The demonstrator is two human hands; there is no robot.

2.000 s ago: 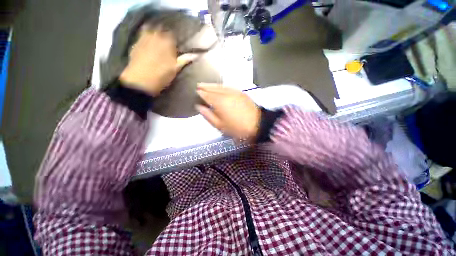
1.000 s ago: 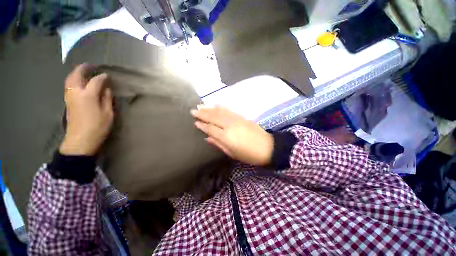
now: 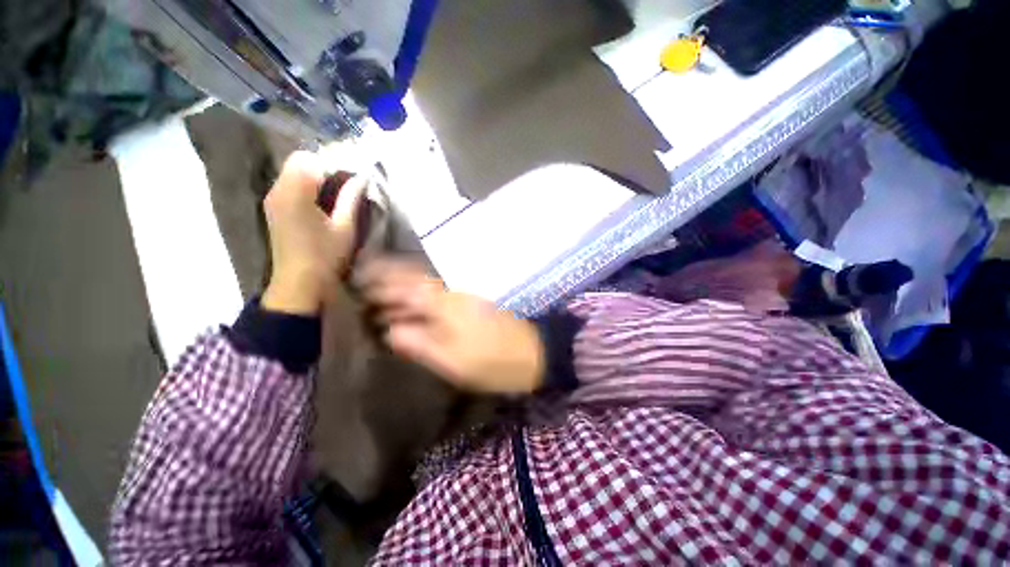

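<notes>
An olive-brown cloth panel (image 3: 371, 382) hangs from near the needle over the table's front edge towards my lap. My left hand (image 3: 310, 227) pinches the bunched cloth close beside the needle area of the sewing machine (image 3: 266, 55). A small dark red patch shows between its thumb and fingers; I cannot tell what it is. My right hand (image 3: 449, 332) is blurred, fingers spread, over the right side of the panel; whether it grips the cloth is unclear. The presser foot is mostly hidden by glare and my left hand. A blue knob (image 3: 388, 111) sits beside it.
More olive-brown cut panels (image 3: 521, 100) lie right of the needle. Long panels (image 3: 78, 332) hang at the far left. A yellow tag (image 3: 681, 53) and flat black rectangle (image 3: 764, 28) lie at the back right. A ruler strip (image 3: 720, 177) edges the table. A blue-edged bin holds pale cloth (image 3: 886, 222).
My left hand has moved right, close to the needle, and the panel is now bunched and narrower. My right hand has moved left over it. The view has shifted, so the machine looks larger.
</notes>
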